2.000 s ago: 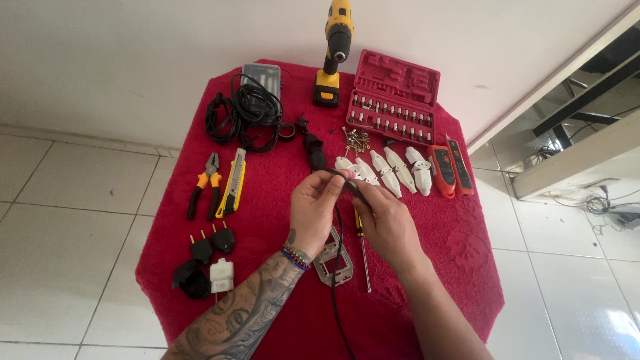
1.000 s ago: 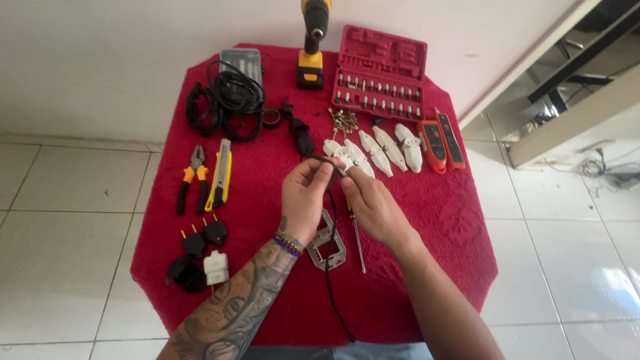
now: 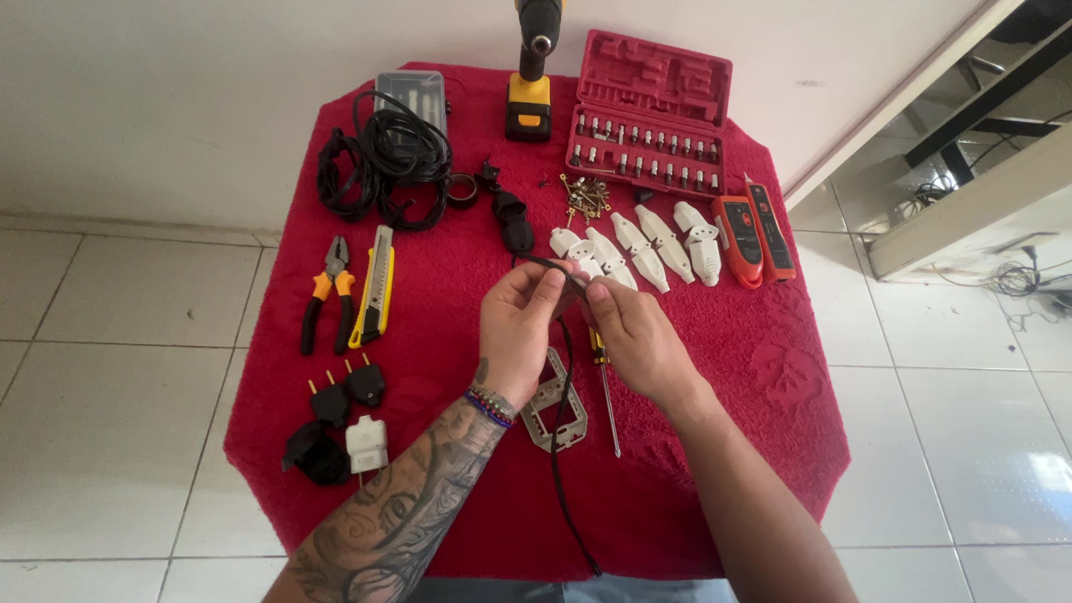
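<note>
My left hand [image 3: 523,322] pinches a black electrical cord [image 3: 563,419] between thumb and fingers at the middle of the table. My right hand [image 3: 632,335] grips the same cord just to the right, its thumb close to the left one. One length of cord hangs down past the grey metal mounting bracket [image 3: 573,431] to the near edge. A screwdriver [image 3: 609,402] with a yellow handle lies partly under my right hand. Just beyond my hands are black connectors [image 3: 513,222] and white plug connectors [image 3: 641,251]; my hands partly cover the nearest white ones.
On the red cloth [image 3: 435,519] lie pliers [image 3: 332,293], a yellow utility knife [image 3: 374,289], black plugs [image 3: 329,406], a white plug [image 3: 367,444], coiled black cable [image 3: 406,151], tape [image 3: 461,190], screws [image 3: 586,194] and red testers [image 3: 739,239]. A drill [image 3: 528,100] and an open bit case [image 3: 653,117] stand at the back.
The view has shifted somewhat. Both hands still hold the cord close together, and no object on the cloth has plainly moved.
</note>
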